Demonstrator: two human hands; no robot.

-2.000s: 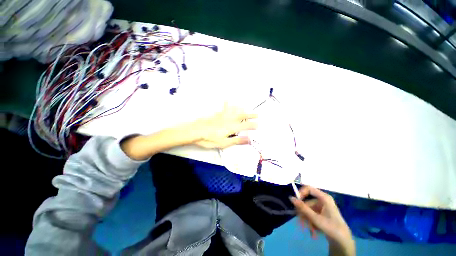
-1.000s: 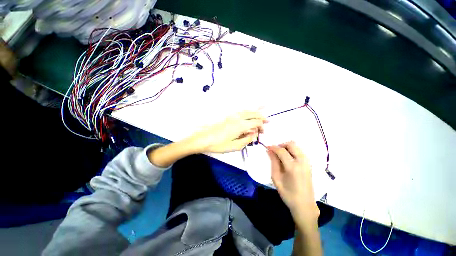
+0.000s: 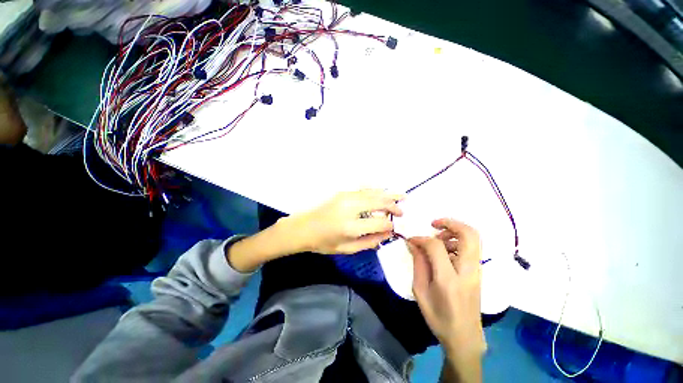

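A wire harness of thin red and dark leads lies in an inverted V on the white board, with a black plug at its peak and another at its right end. Its left lead runs to my left hand, whose fingers pinch the harness by a small dark connector. My right hand pinches a thin lead end just right of that connector. A white rounded panel lies under the hands at the board's near edge. The fingers partly hide the connector.
A large harness bundle with black plugs fans out at the left. A white lead hangs in a loop off the near edge at right. The white board borders a dark green surface. Part of another person shows at far left.
Since two seconds ago my right hand has left the white lead at the near edge and come beside my left hand at the connector. Over the last second both hands have stayed together there.
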